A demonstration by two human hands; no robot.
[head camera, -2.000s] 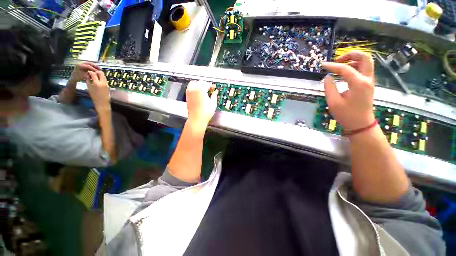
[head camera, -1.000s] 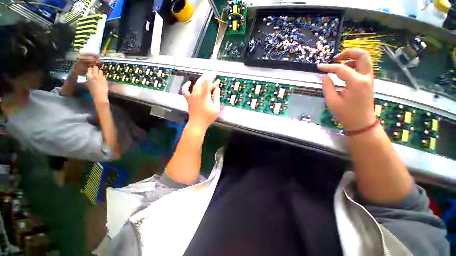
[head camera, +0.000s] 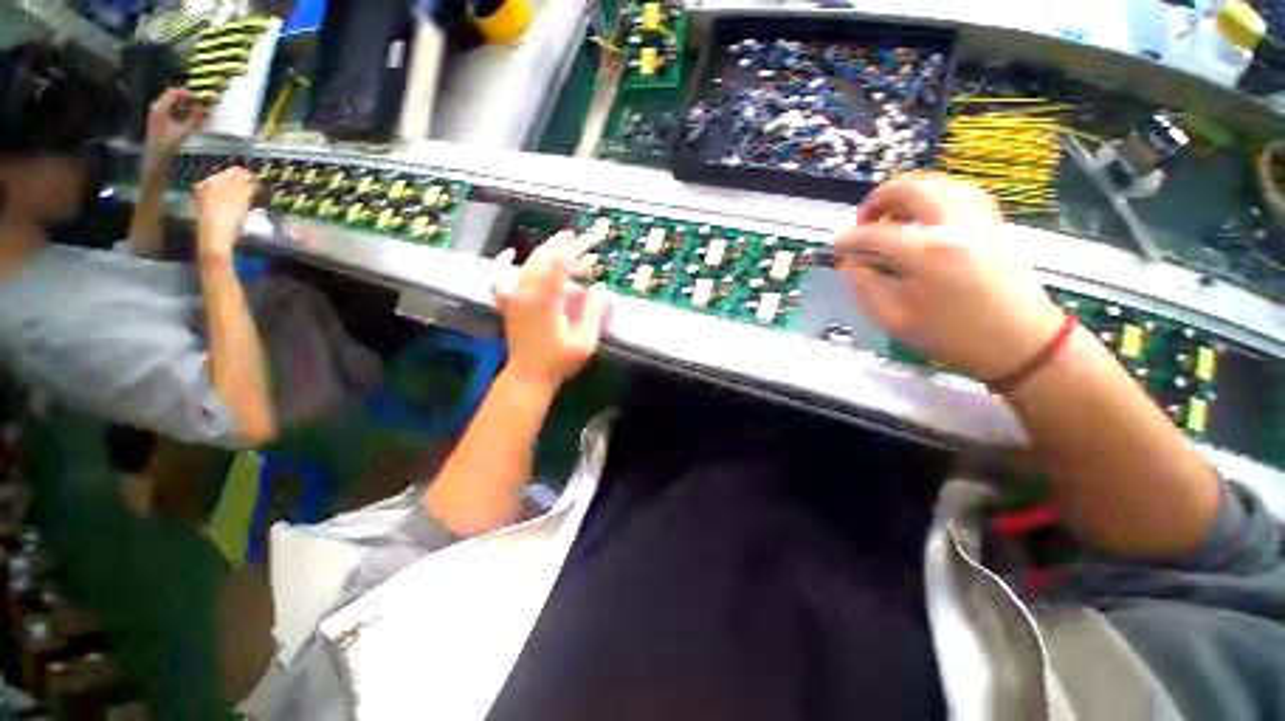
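Observation:
A circuit board panel [head camera: 705, 268] with pale block parts lies in the conveyor channel in front of me. My left hand [head camera: 547, 313] is over the panel's left end with its fingers spread. My right hand [head camera: 944, 275] is above the gap at the panel's right end, thumb and fingertips pinched together. Something thin and dark may be at its fingertips, too blurred to tell. A second panel [head camera: 1134, 345] with yellow blocks lies partly behind my right wrist. The black component tray [head camera: 691, 162], heaped with small mixed components [head camera: 817, 106], sits beyond the rail.
Metal conveyor rails [head camera: 705, 345] run across the view. Yellow wires [head camera: 1003, 148] lie right of the tray, a separate board [head camera: 651, 42] left of it. A bottle [head camera: 1226, 40] stands far right. Another person [head camera: 141, 324] works at the left beside a further panel [head camera: 359, 200].
My right hand has moved left and down from the tray's right edge, and its fingers have closed together. My left hand has shifted slightly left and down, its fingers spread.

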